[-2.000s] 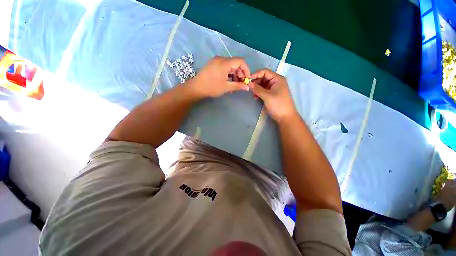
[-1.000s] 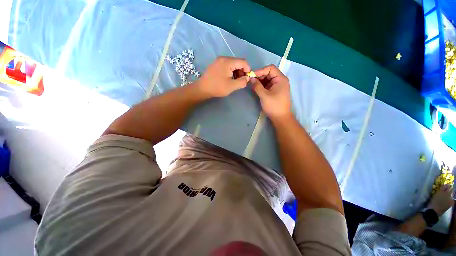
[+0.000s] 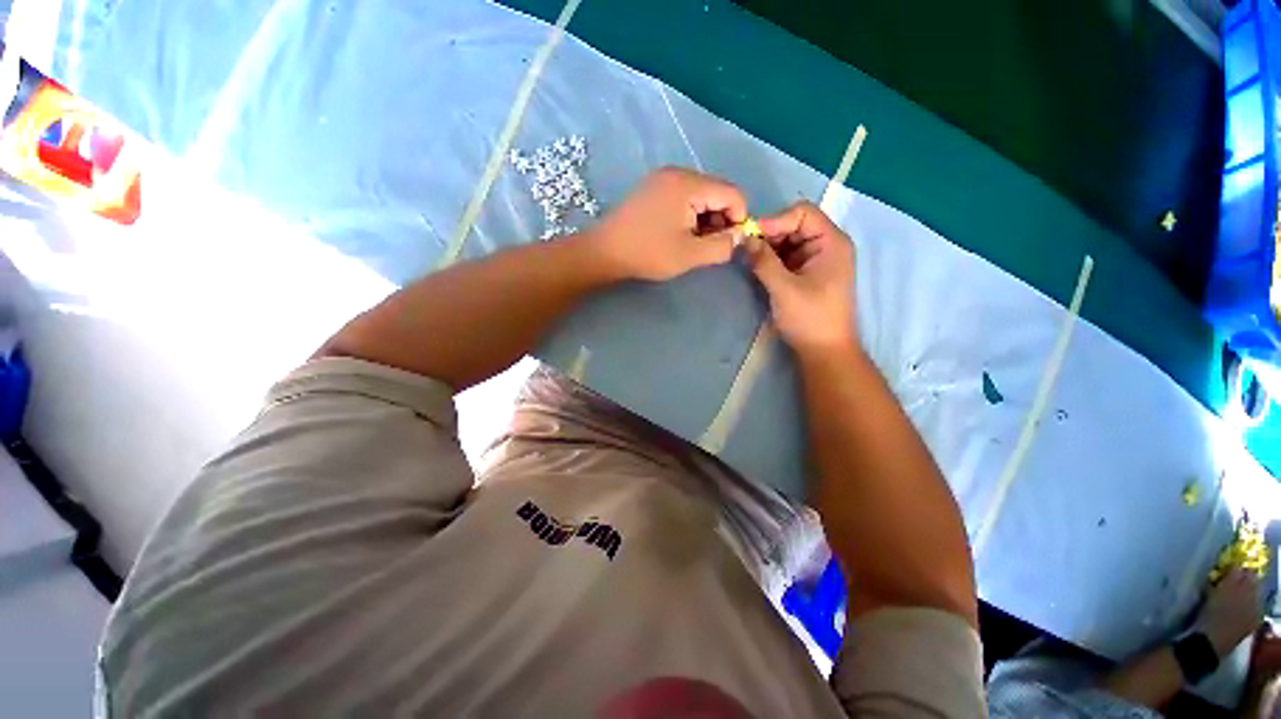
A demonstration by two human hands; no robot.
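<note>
A small yellow part (image 3: 752, 226) is pinched between the fingertips of both hands, above the pale table cover (image 3: 660, 330). My left hand (image 3: 674, 225) grips it from the left and my right hand (image 3: 811, 274) from the right. Whether a white part is joined to it is too small to tell. A loose pile of small white parts (image 3: 556, 180) lies on the cover to the left of my left hand.
The dark green belt (image 3: 983, 127) runs beyond the cover with one small yellowish piece (image 3: 1169, 221) on it. A blue bin (image 3: 1245, 169) stands at right. A neighbour's hand (image 3: 1231, 607) is at a yellow pile (image 3: 1242, 552). A red-orange basket (image 3: 73, 152) is far left.
The view has shifted, so things sit further right and slightly lower. Both hands still hold the yellow part together. A single yellow piece near the neighbour's pile, absent in the oldest frame, now shows.
</note>
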